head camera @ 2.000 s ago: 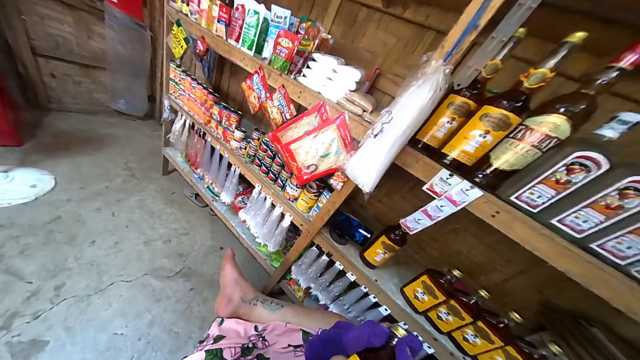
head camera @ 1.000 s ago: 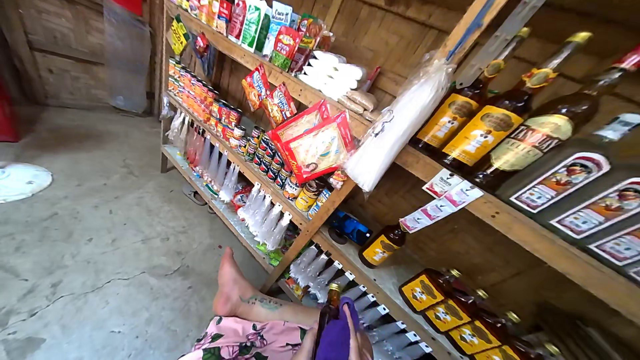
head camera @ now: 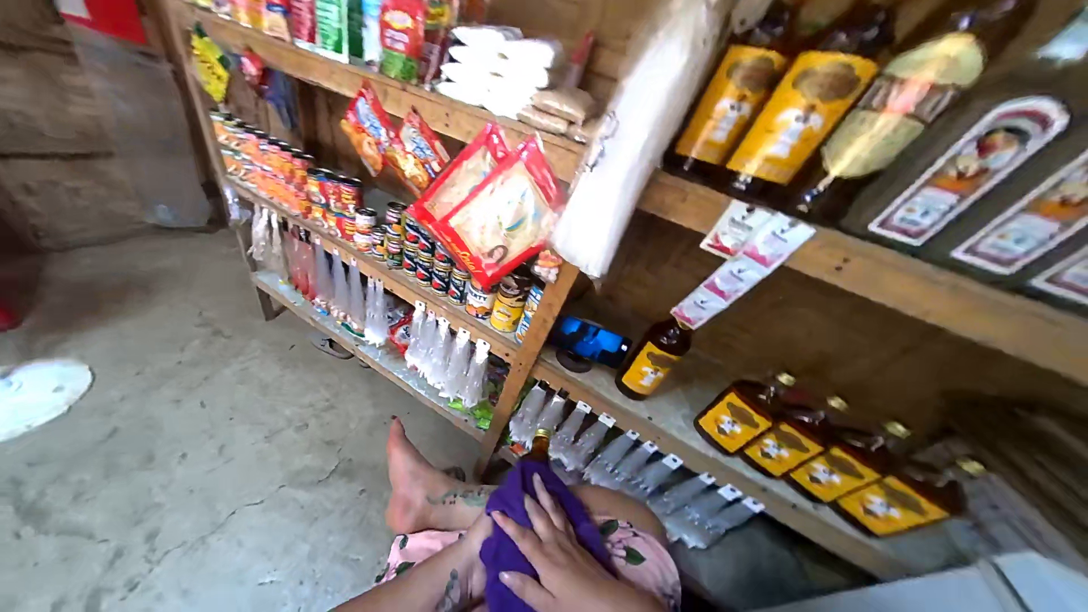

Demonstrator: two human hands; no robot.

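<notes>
In my lap is a glass bottle (head camera: 541, 442), its capped neck sticking up out of a purple cloth (head camera: 508, 557) wrapped around its body. My right hand (head camera: 557, 552) lies over the front of the cloth with its fingers spread, pressing it against the bottle. Coming from the lower left, my left hand (head camera: 478, 544) is at the cloth's left side, its fingers hidden behind or under the fabric. The bottle's body and label are covered.
A wooden shelf (head camera: 850, 263) holds large liquor bottles (head camera: 803, 110); flat bottles (head camera: 778, 446) and one upright bottle (head camera: 653, 361) stand below. Cans (head camera: 425, 255), hanging packets (head camera: 501, 208) and small plastic bags (head camera: 450, 353) fill the left shelves. My bare foot (head camera: 410, 480) rests on the concrete floor (head camera: 212, 476).
The purple cloth now wraps the bottle's body up to the neck; a second ago more of the bottle showed beside it. My right hand has come over the front of the cloth.
</notes>
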